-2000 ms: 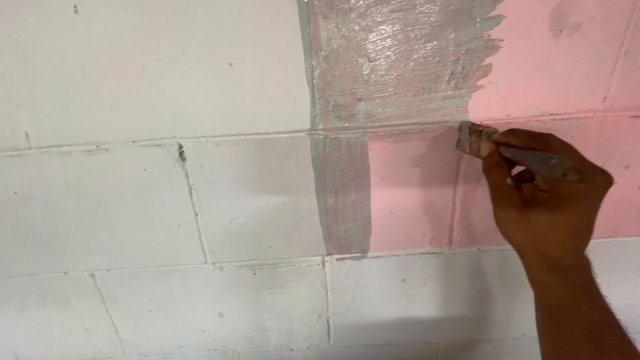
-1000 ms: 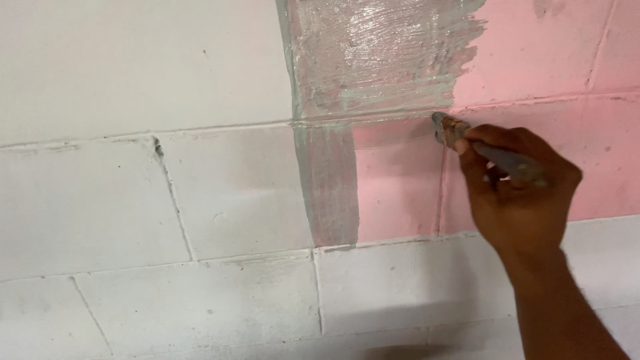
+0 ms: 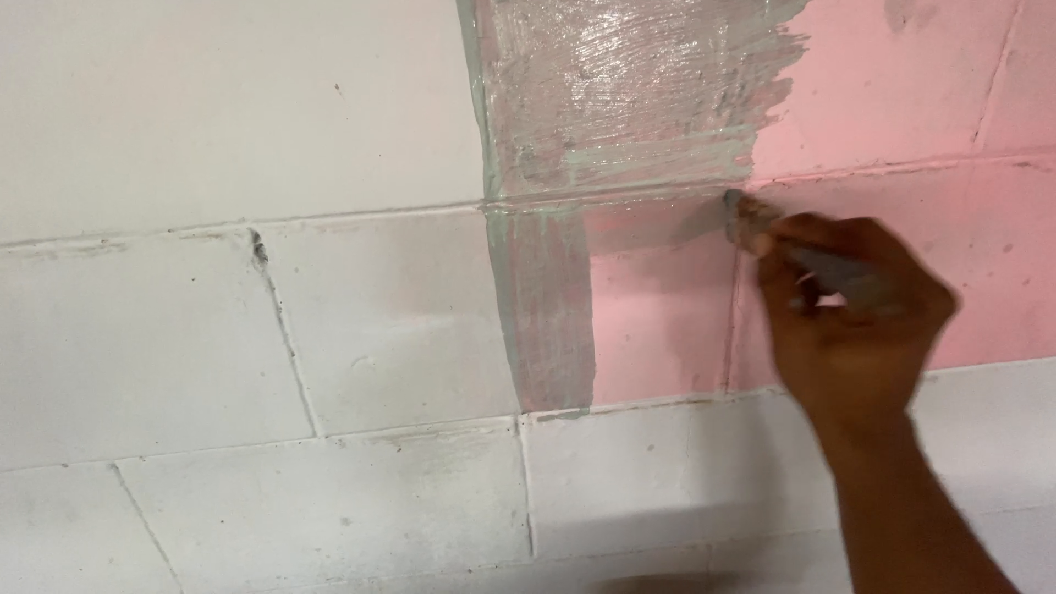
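Note:
My right hand (image 3: pixel 858 313) grips a paintbrush (image 3: pixel 755 221) by its grey-smeared handle. The bristle tip touches the pink block wall (image 3: pixel 660 322) just under a mortar joint, at the right end of a thin grey smear. Wet grey-green paint (image 3: pixel 627 91) shines above the joint, with a ragged right edge over the pink. A narrower grey strip (image 3: pixel 549 313) runs down below the joint, along the border with the white blocks. My left hand is not clearly seen; a blurred brown shape at the bottom edge cannot be told.
White painted blocks (image 3: pixel 388 330) lie left of the grey paint and in the course below the pink. A small chipped hole (image 3: pixel 258 246) marks a joint at the left. A mortar joint (image 3: pixel 874 170) runs across the pink. Shadows fall on the lower wall.
A band of grey paint now shows on the pink just below the joint, between the grey strip and the brush. The brush stays in my right hand, close under that joint.

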